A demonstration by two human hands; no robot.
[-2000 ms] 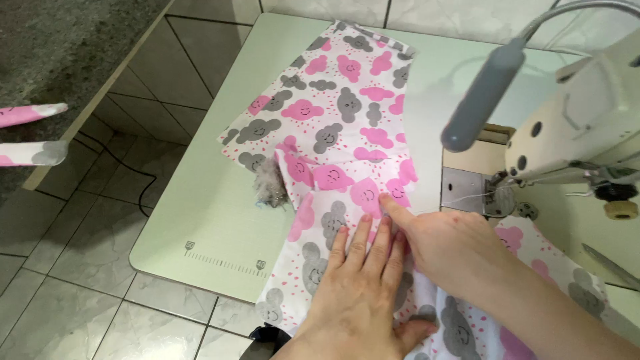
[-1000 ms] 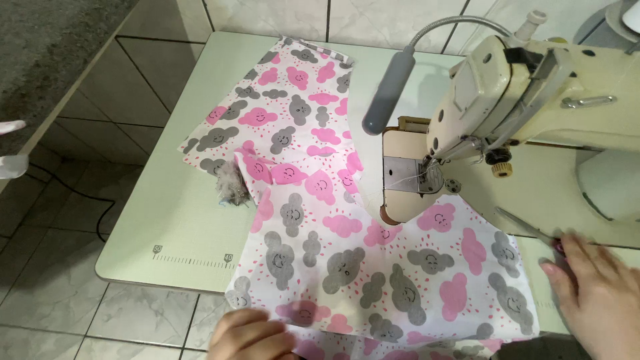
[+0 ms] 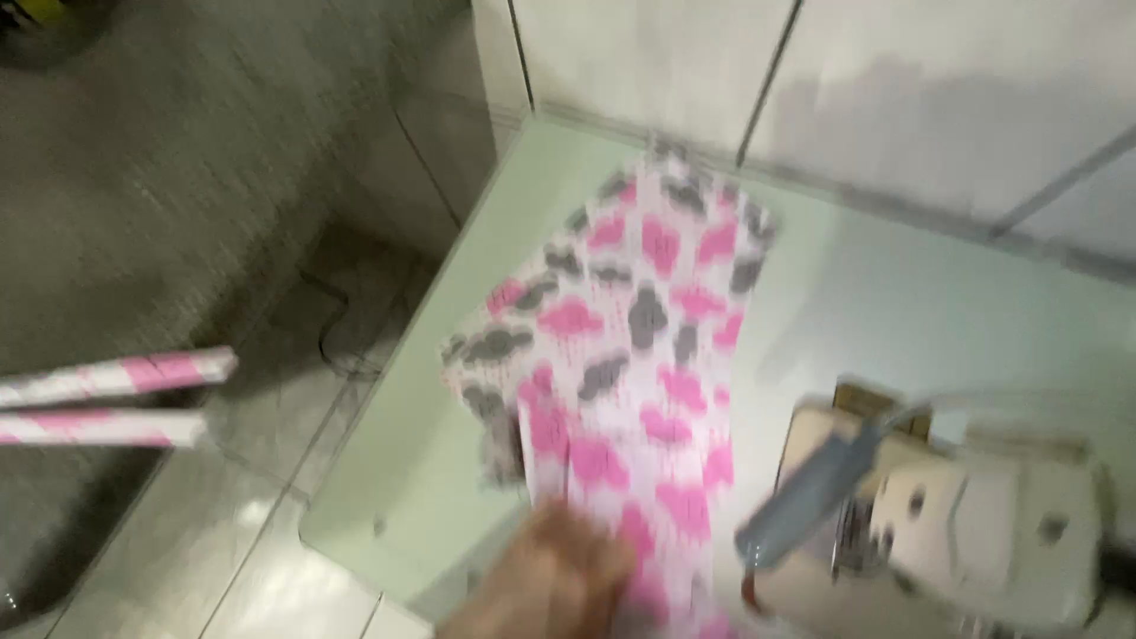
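Note:
White fabric with pink and grey clouds (image 3: 657, 311) lies over the pale green sewing table (image 3: 426, 355). At the bottom centre, one blurred hand, apparently my left hand (image 3: 559, 568), is on or just above the fabric's lower left part; blur hides whether its fingers pinch the cloth. My right hand is out of the frame. To the right of the fabric stands the sewing machine (image 3: 994, 524), with a grey lamp (image 3: 808, 497) in front of its head. A tuft of grey lint (image 3: 504, 453) sits against the fabric's left edge.
A dark stone counter (image 3: 177, 177) runs along the left, with two rolled strips of cloud fabric (image 3: 151, 373) over its edge. Below are floor tiles (image 3: 293, 595) and a dark cable (image 3: 328, 328). A tiled wall (image 3: 887, 98) borders the table's far side.
The view has swung left and is blurred. My right hand, beside the scissors at the right a second ago, is out of frame. The wide lower part of the fabric no longer shows spread before the machine.

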